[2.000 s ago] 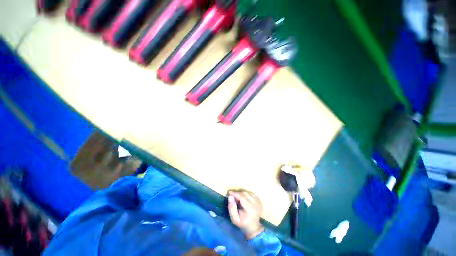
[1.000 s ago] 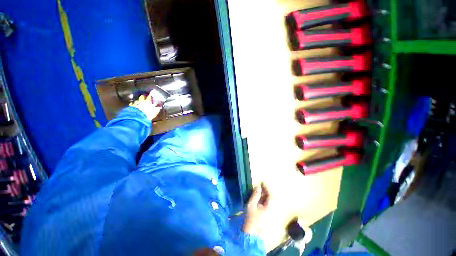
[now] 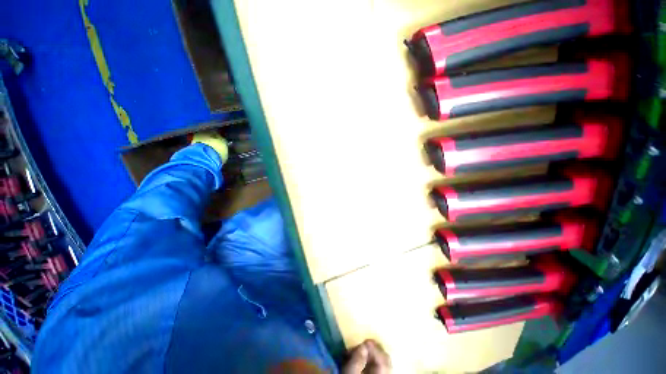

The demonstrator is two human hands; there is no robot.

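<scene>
My left hand (image 3: 210, 144), in a pale yellowish glove, reaches into an open cardboard box (image 3: 139, 162) below the bench edge. Its fingers are hidden inside the box, so its grip cannot be seen. Silver parts (image 3: 250, 155) show in the box beside the hand. My right hand (image 3: 367, 358) is bare and rests at the bench's front edge, cut off by the bottom of the picture, with fingers curled. Several red-and-black power tool bodies (image 3: 511, 152) lie in a row on the tan cardboard sheet (image 3: 343, 146), grips pointing towards me.
Another brown carton (image 3: 208, 58) stands beyond the box under the bench. The green bench edge (image 3: 261, 131) runs between the box and the cardboard. A rack of red-black tools (image 3: 33, 248) is at the far left. Blue floor (image 3: 153, 58) with a yellow line lies left of the boxes.
The view has shifted towards the tools, and the mallet has left the picture. My left hand has gone deeper into the box. My right hand now shows lower, at the bottom edge.
</scene>
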